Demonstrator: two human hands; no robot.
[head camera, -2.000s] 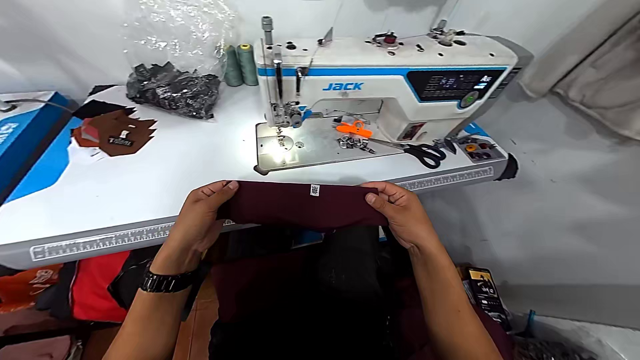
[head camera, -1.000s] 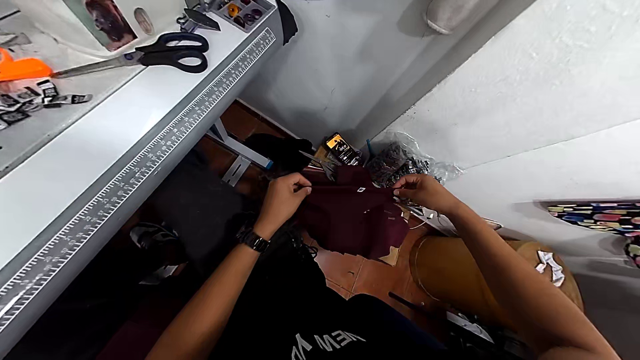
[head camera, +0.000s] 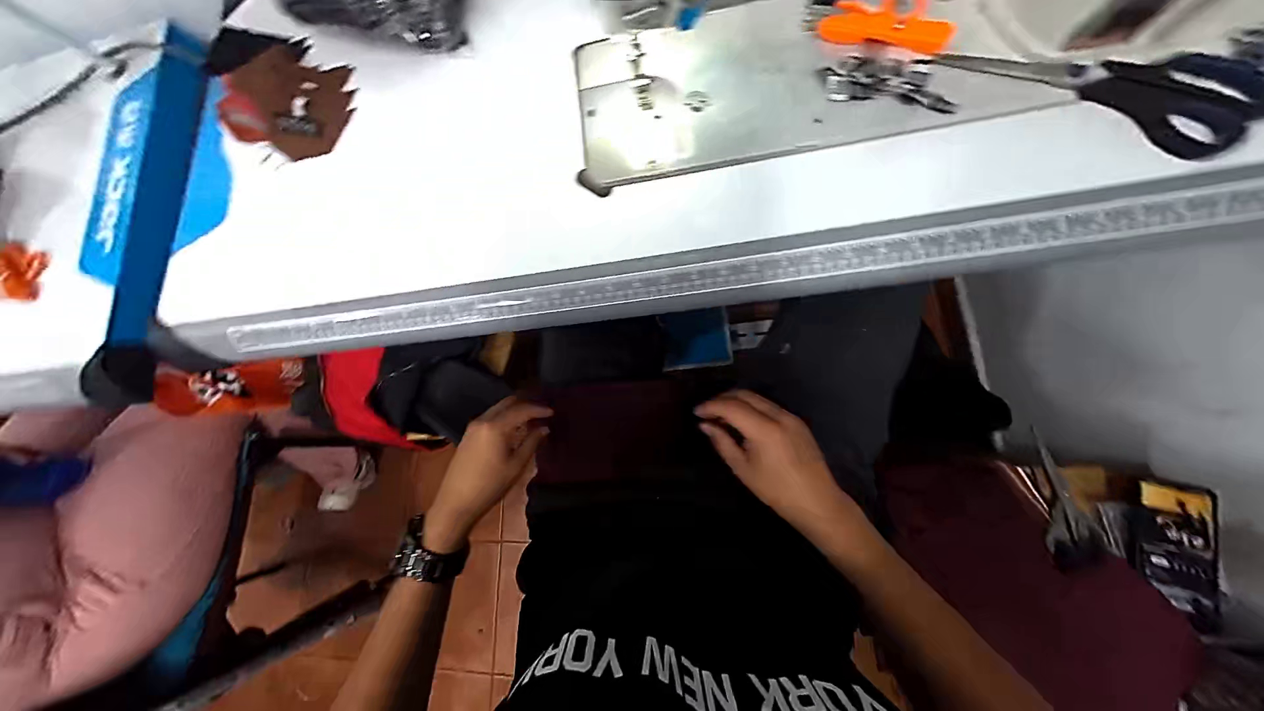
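Over my lap, below the table's edge, lies a dark maroon cloth piece (head camera: 617, 430). My left hand (head camera: 499, 464) is at its left edge, thumb and fingertips together; it seems to pinch the cloth there. At the right side my right hand (head camera: 765, 449) has its thumb and forefinger curled near the cloth's edge; the dark background hides whether cloth is between them. More maroon fabric (head camera: 1017, 583) lies to the right of my right forearm. The sewing machine's needle plate (head camera: 681, 109) is on the table above my hands.
The white sewing table (head camera: 415, 207) has a ruler strip (head camera: 691, 281) along its front edge. Black-handled scissors (head camera: 1165, 99) and an orange clip (head camera: 884, 28) lie at the upper right. Brown fabric scraps (head camera: 296, 104) lie at the upper left. A pink cushioned thing (head camera: 148, 494) is at the left.
My hands were over the floor area to the right of the table, holding up maroon cloth; now they are low over my lap in front of the table. The view has swung back left.
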